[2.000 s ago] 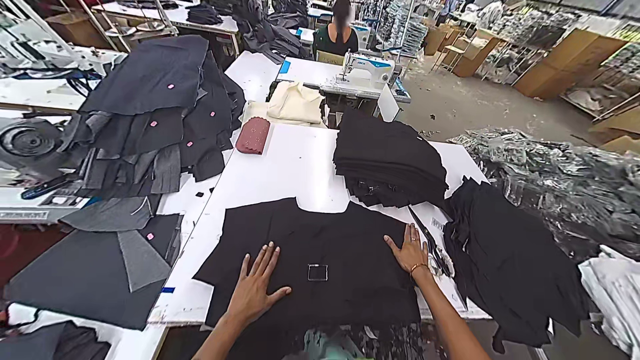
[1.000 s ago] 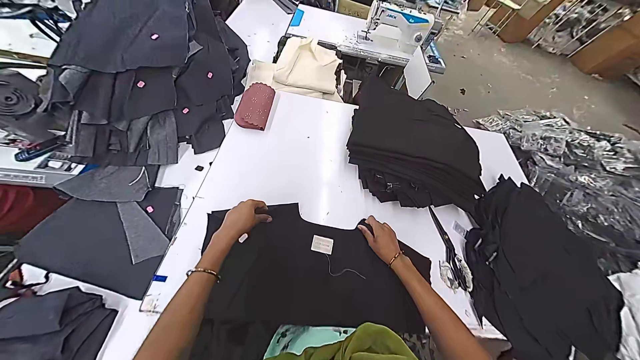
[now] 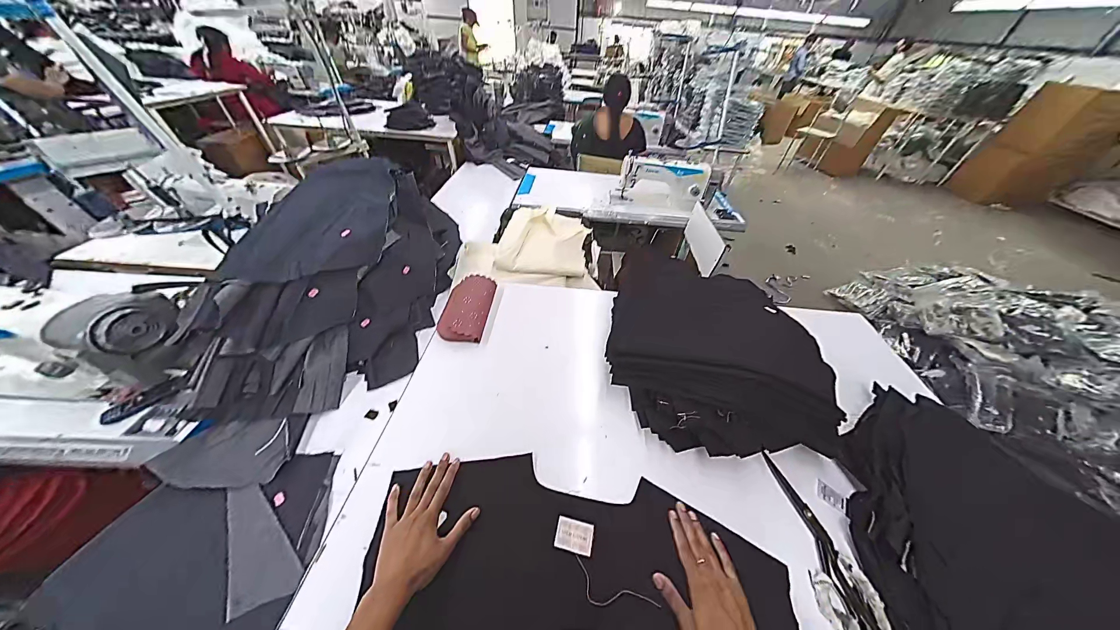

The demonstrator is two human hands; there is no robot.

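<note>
A black cut fabric panel (image 3: 499,542) lies flat on the white table at the bottom of the view. On its upper middle sits a small pale label (image 3: 574,535) bearing writing, with a loose thread trailing from it. My left hand (image 3: 418,534) rests flat on the panel's left part, fingers spread. My right hand (image 3: 707,573), a ring on one finger, lies flat on the right part with fingers apart. Neither hand grips anything. Fabric shears (image 3: 818,534) lie to the right of the panel, their handles partly covered by light material.
A stack of black fabric pieces (image 3: 717,350) stands beyond my right hand; more black fabric (image 3: 989,507) drapes at the right. A red case (image 3: 466,308), cream cloth (image 3: 542,245) and a sewing machine (image 3: 665,182) are ahead. Dark grey pieces (image 3: 306,227) are piled left. A person (image 3: 610,131) sits beyond.
Two seconds ago the panel showed a dark square outline; one second ago the pale label and thread were there. My fingers, bent at the panel's upper edge one second ago, now lie flat. The view has tilted up.
</note>
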